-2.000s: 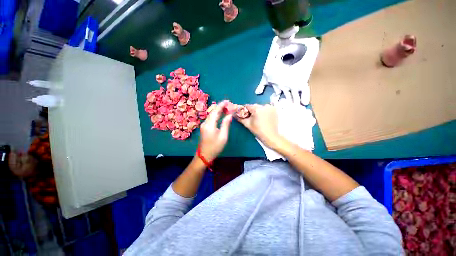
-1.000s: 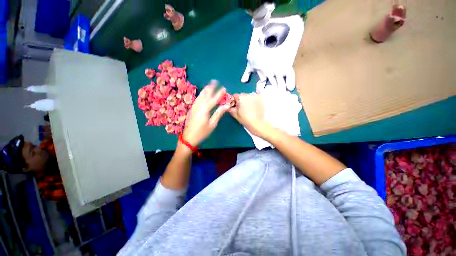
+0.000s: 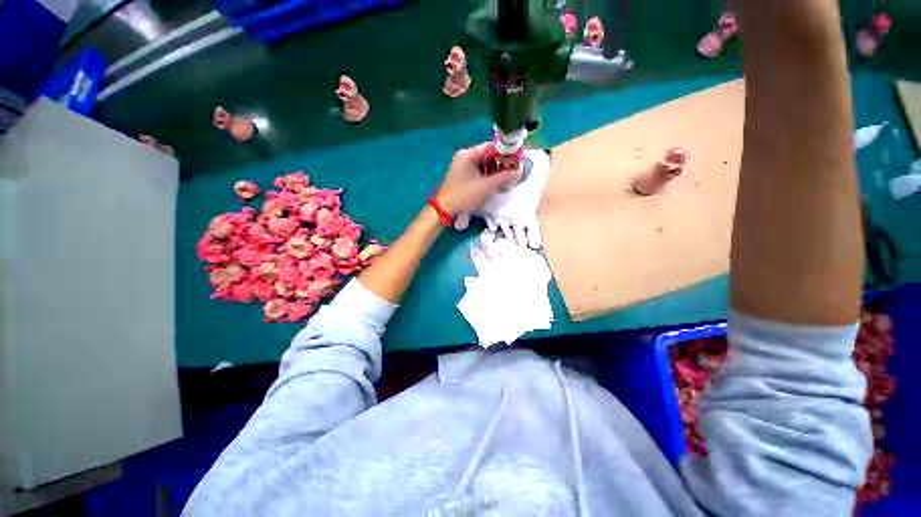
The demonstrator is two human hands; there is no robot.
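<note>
My left hand, with a red band at its wrist, holds a small pink-red moulded part under the tip of the green press. My fingers partly hide the part. My right forearm reaches up on the right and its hand is cut off by the top edge. White gloves or padding lie in front of the press. A loose pile of pink-red petal parts lies on the teal bench at left.
A cardboard sheet right of the press bears one flesh-pink piece. More such pieces stand on the dark green belt behind. A pale board is at left, a blue bin of petal parts at lower right.
My left hand has moved from beside the pile to under the press tip. My right hand has left the part and gone up out of the picture. The view has shifted.
</note>
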